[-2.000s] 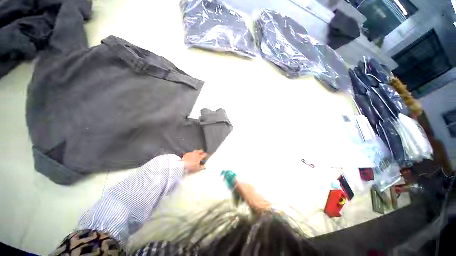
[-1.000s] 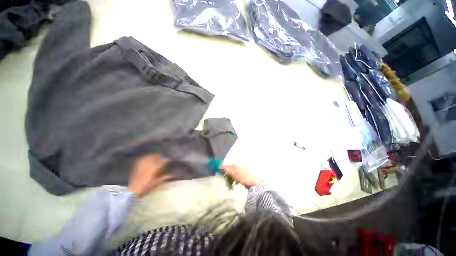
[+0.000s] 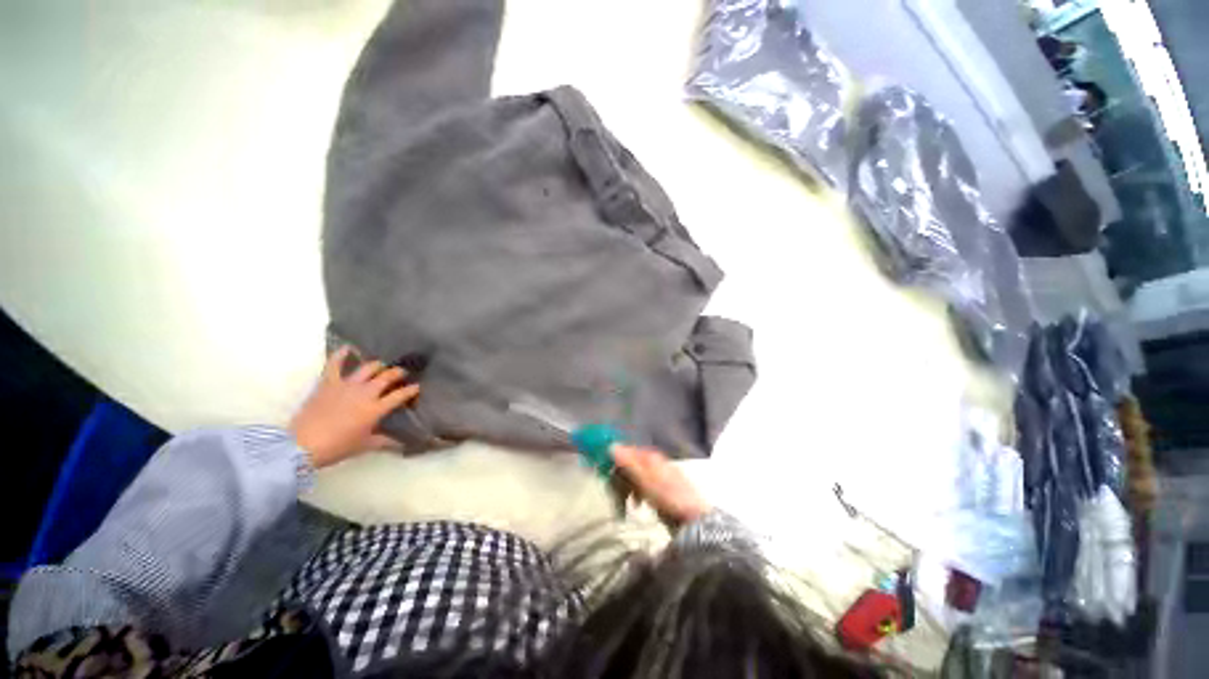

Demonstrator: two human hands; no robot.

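The dark grey jacket lies spread on the cream-white table, its belted hem at the upper right and a buttoned sleeve cuff pointing right. My left hand lies on the jacket's lower left edge near the collar, fingers spread; whether it grips cloth is unclear. My right hand holds the teal air blow gun, its thin nozzle pointing left over the sleeve. Hair partly covers my right forearm.
Bagged grey garments lie along the far edge. A dark garment stack with white strips and clear polybags are at the right. A red item lies lower right, with a small thin item above it. The table edge curves at left.
The view has turned, so the jacket shows further right. My left hand has moved left along the jacket's near edge. The blow gun has moved from beside the cuff to over the sleeve.
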